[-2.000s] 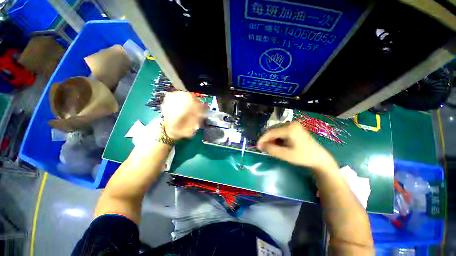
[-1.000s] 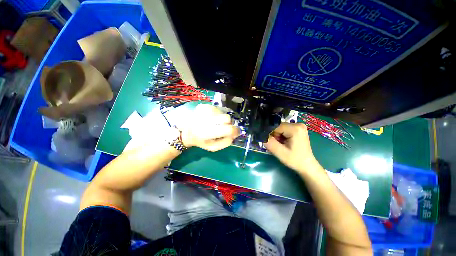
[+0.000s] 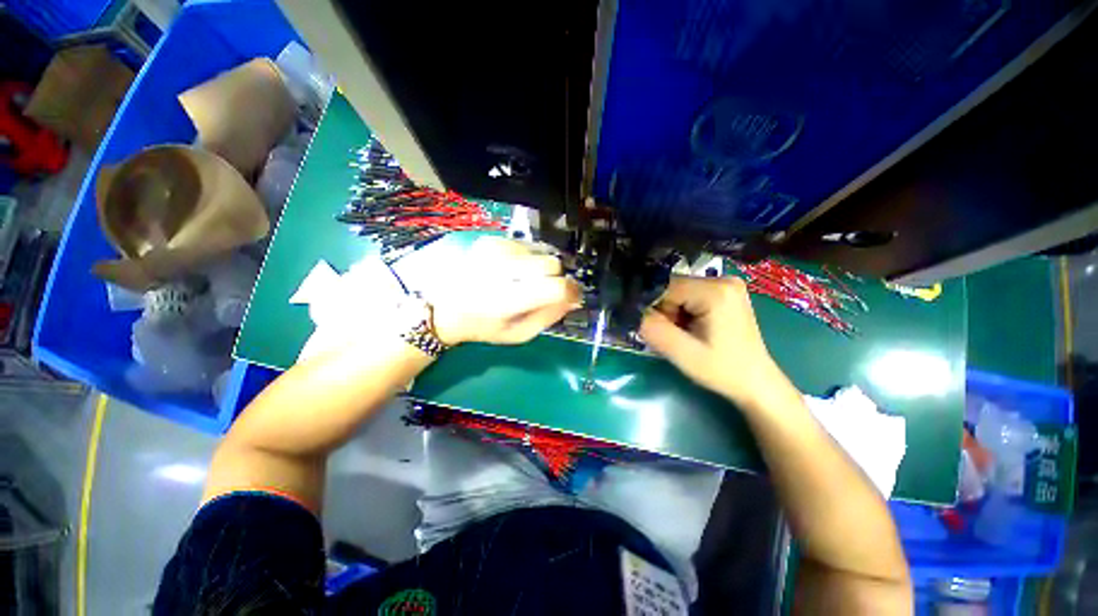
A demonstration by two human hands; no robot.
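Note:
The crimping machine (image 3: 482,96) fills the top of the view, with a blue label. Its small dark and silver applicator (image 3: 608,283) sits low at the centre. My left hand (image 3: 500,292) is at the applicator's left side, fingers bent together. My right hand (image 3: 710,331) is at its right side, thumb and fingertips pinched. Whether either hand holds a wire is too small and blurred to tell. Red wires with dark ends (image 3: 415,207) lie fanned left of the machine. A smaller red wire pile (image 3: 801,292) lies to the right.
The green bench top (image 3: 530,391) has white sheets at left (image 3: 343,301) and right (image 3: 861,433). A red wire bundle (image 3: 548,449) is at its front edge by my lap. A large blue bin (image 3: 72,265) with a tan paper roll stands left; another blue bin (image 3: 1029,548) stands right.
My left hand has moved from over the wires' right end to the applicator. My right hand has stayed near the applicator. The camera view has shifted slightly.

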